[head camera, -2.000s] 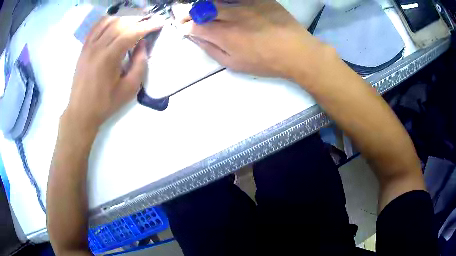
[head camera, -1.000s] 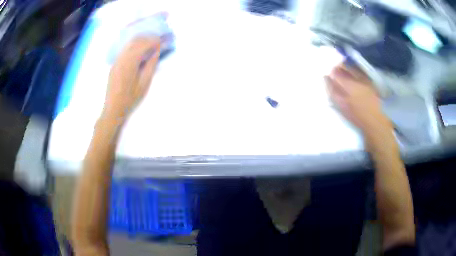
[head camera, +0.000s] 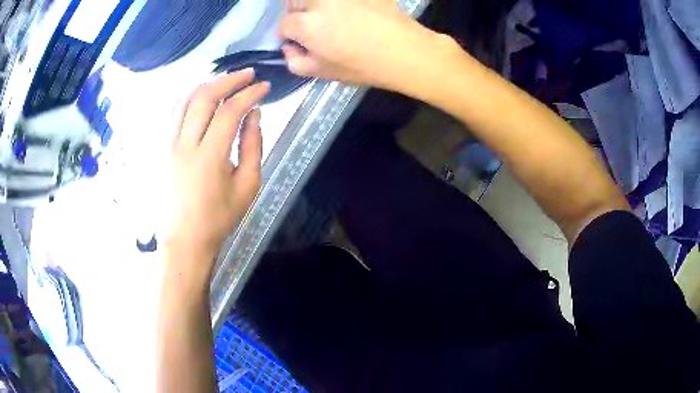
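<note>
The stack of cut panels (head camera: 285, 83), grey with dark fanned edges, lies near the table's ruler edge. My right hand (head camera: 330, 38) is at its right side, fingers curled and closed on a panel edge; the fingertips partly hide the grip. My left hand (head camera: 219, 165) is open over the table, fingers apart and bent, fingertips close to the stack's near edge. It holds nothing that I can see. The sewing machine's needle area (head camera: 88, 153) is at the left, blurred and overexposed.
A darker curved panel pile (head camera: 173, 27) lies behind. Sewn panels (head camera: 67, 307) with a thread chain are at lower left. The edge ruler (head camera: 269, 184) runs along the table. A blue basket (head camera: 253, 361) is below. A heap of cut pieces (head camera: 629, 115) is at right.
The view has swung to the right. My left hand has left the pale piece at the far left and is now beside the stack. My right hand has moved onto the stack.
</note>
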